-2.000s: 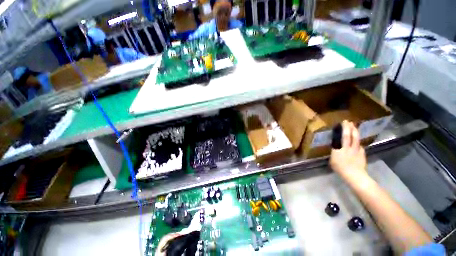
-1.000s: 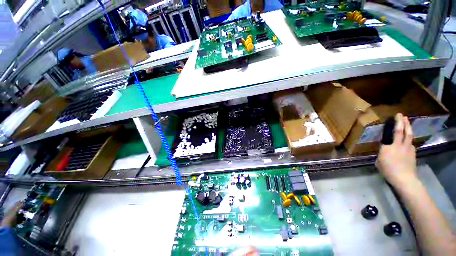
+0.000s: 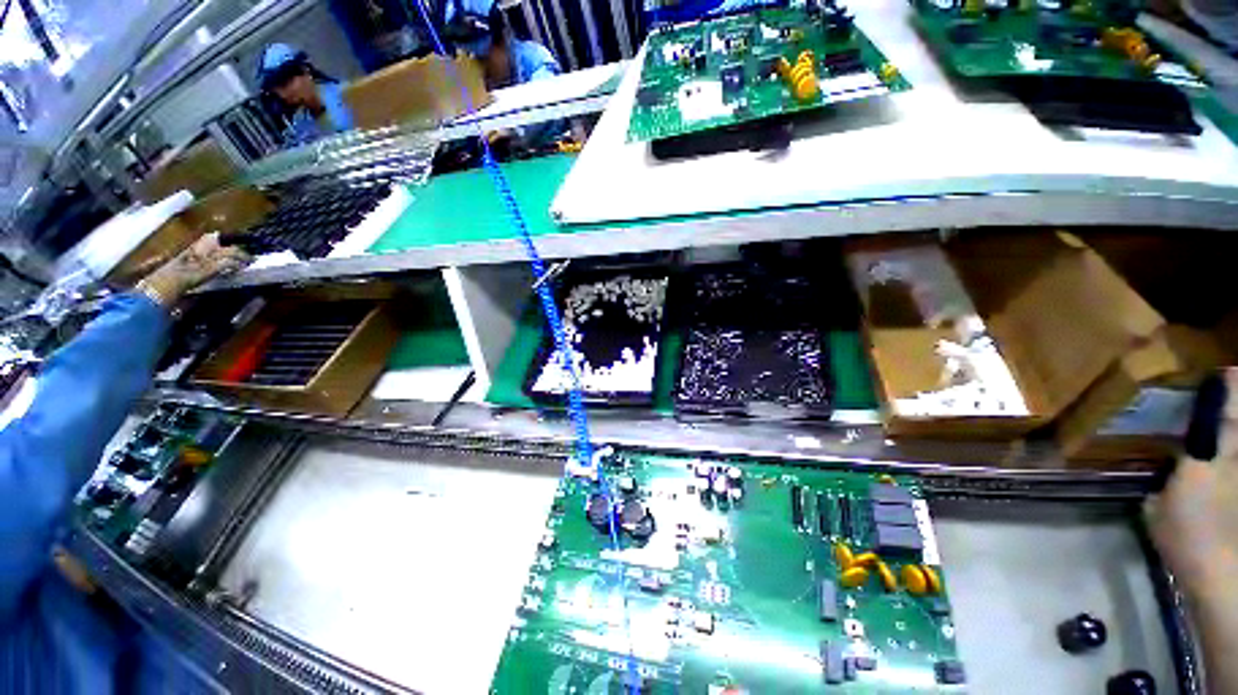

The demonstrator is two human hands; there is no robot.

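Note:
A large green circuit board (image 3: 733, 570) lies on the conveyor in front of me. It carries orange-yellow parts (image 3: 883, 570), dark round parts and grey blocks. My right hand (image 3: 1202, 523) is at the right edge, blurred and cut off, holding a black cylinder, likely a capacitor (image 3: 1206, 414), upright at its fingertips beside the open carton (image 3: 1127, 421). Two loose black capacitors lie right of the board, one whole (image 3: 1082, 633) and one cut off at the bottom (image 3: 1130, 683). My left hand cannot be made out.
The shelf holds a bin of white parts (image 3: 597, 340), a bin of small black parts (image 3: 755, 356) and a carton of white pieces (image 3: 950, 380). A blue coiled cord (image 3: 523, 231) hangs across the view. Another person's blue sleeve (image 3: 82, 421) reaches in from the left, hand on the upper shelf.
The view has swung left, so the board and shelf sit further right. My right hand still holds the black cylinder. Fingers at the board's bottom edge have dropped out. The neighbour's hand has moved up to the shelf.

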